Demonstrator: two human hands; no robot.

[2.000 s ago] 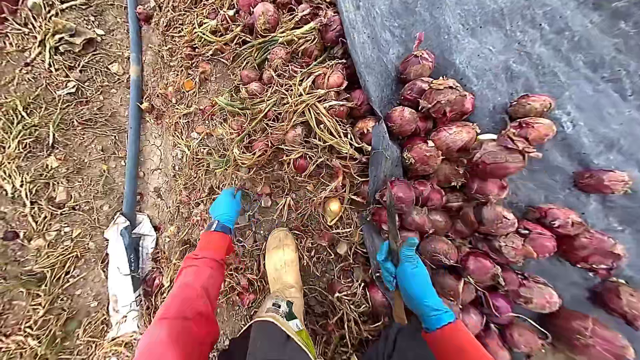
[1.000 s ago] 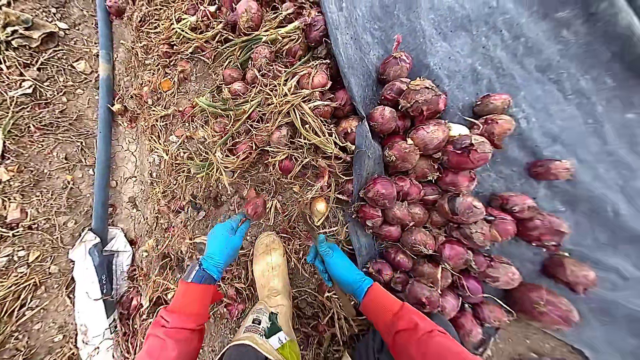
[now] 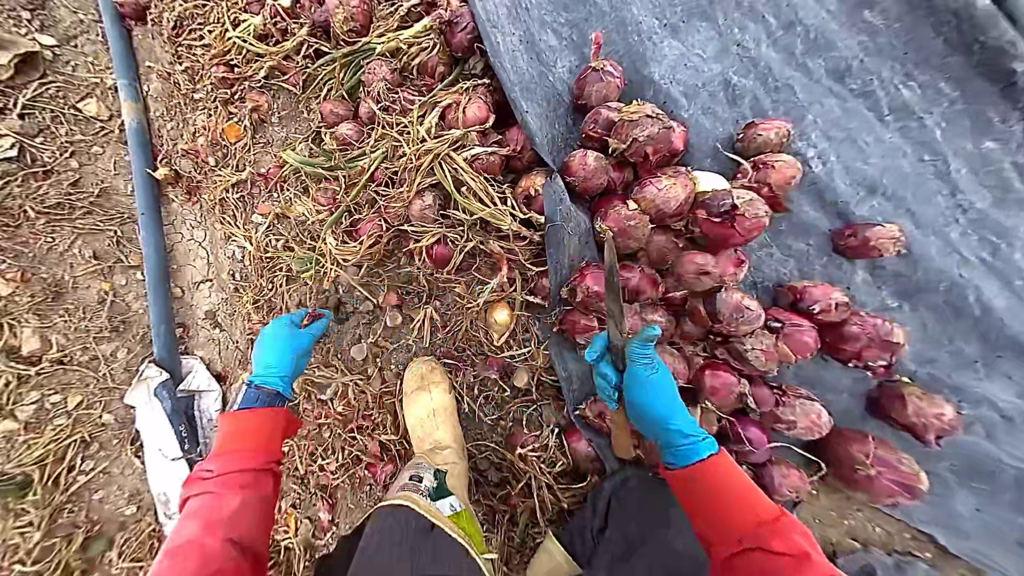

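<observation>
My left hand (image 3: 288, 348), in a blue glove, is over the soil left of my boot. A small dark red bit shows between its thumb and fingertips; whether it is gripped I cannot tell. My right hand (image 3: 652, 396), gloved in blue too, holds a knife (image 3: 614, 300) by its wooden handle, blade pointing away from me. That hand is over the near left part of a pile of red onions (image 3: 732, 308) on a dark plastic sheet (image 3: 944, 320). More red onions (image 3: 468, 110) with dry stalks lie on the ground ahead. A pale yellowish onion (image 3: 500, 320) lies between my hands.
A blue-grey hose (image 3: 148, 208) runs along the left, its near end by a white sack (image 3: 160, 456). My rubber boot (image 3: 432, 408) stands on soil strewn with dry stalks and skins. The sheet's folded edge (image 3: 570, 232) borders the pile's left side.
The red onion at my left hand one second ago is no longer there. My right hand has moved from beside the pale onion back over the pile, with the knife.
</observation>
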